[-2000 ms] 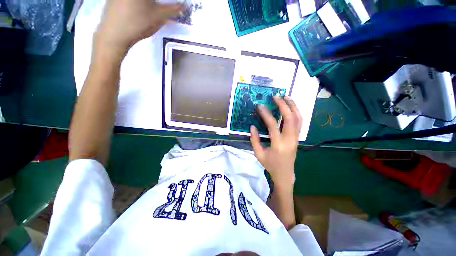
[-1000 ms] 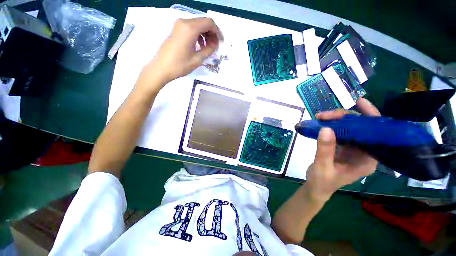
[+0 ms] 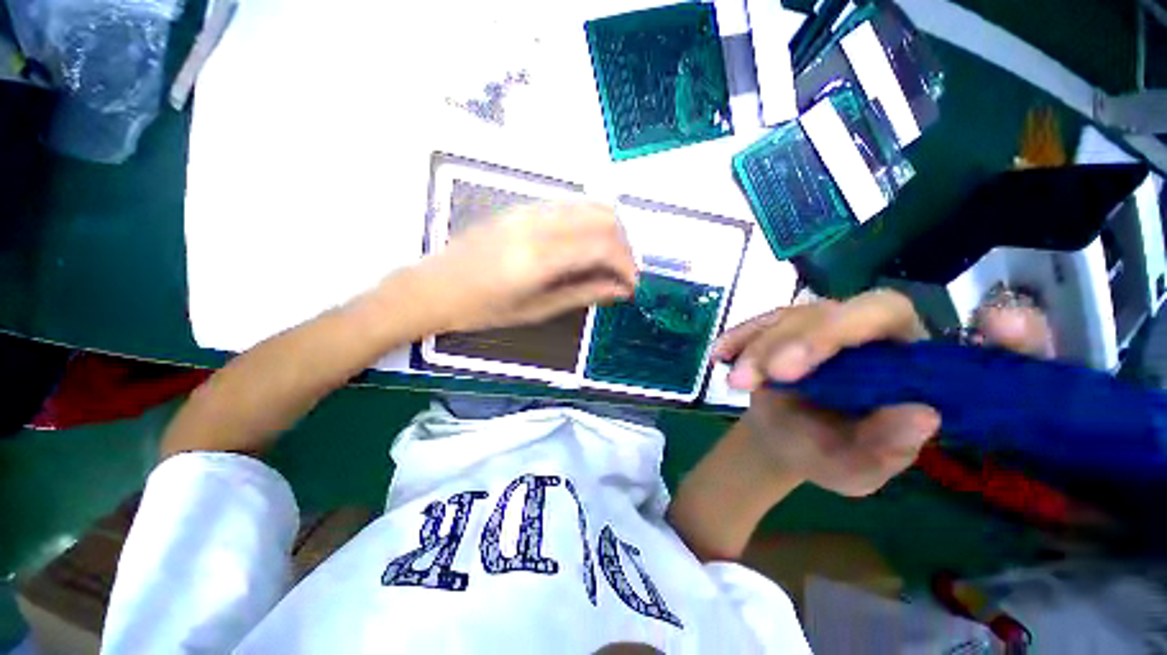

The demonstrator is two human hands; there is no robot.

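The white two-window frame [image 3: 678,230] lies on the white sheet in front of me. A green circuit board [image 3: 655,335] sits in its right bay. My left hand [image 3: 544,269] is over the middle of the frame, fingers drawn together at the board's upper left corner. Anything between its fingertips is too small to see. My right hand [image 3: 832,384] holds the blue electric screwdriver [image 3: 985,403] just right of the frame, tool tip pointing left; the tip is blurred near my fingers. A loose pile of screws [image 3: 489,97] lies behind the frame.
A separate green board [image 3: 659,83] lies behind the frame, and stacked boards with white strips [image 3: 819,173] lie to its right. A white box-shaped device [image 3: 1088,288] stands right, with a blurred skin-coloured shape at its front. A clear plastic bag [image 3: 96,77] lies far left.
My left hand has moved from the screw pile down to the frame and board. My right hand, empty two seconds ago and then holding the screwdriver, is now lower beside the frame.
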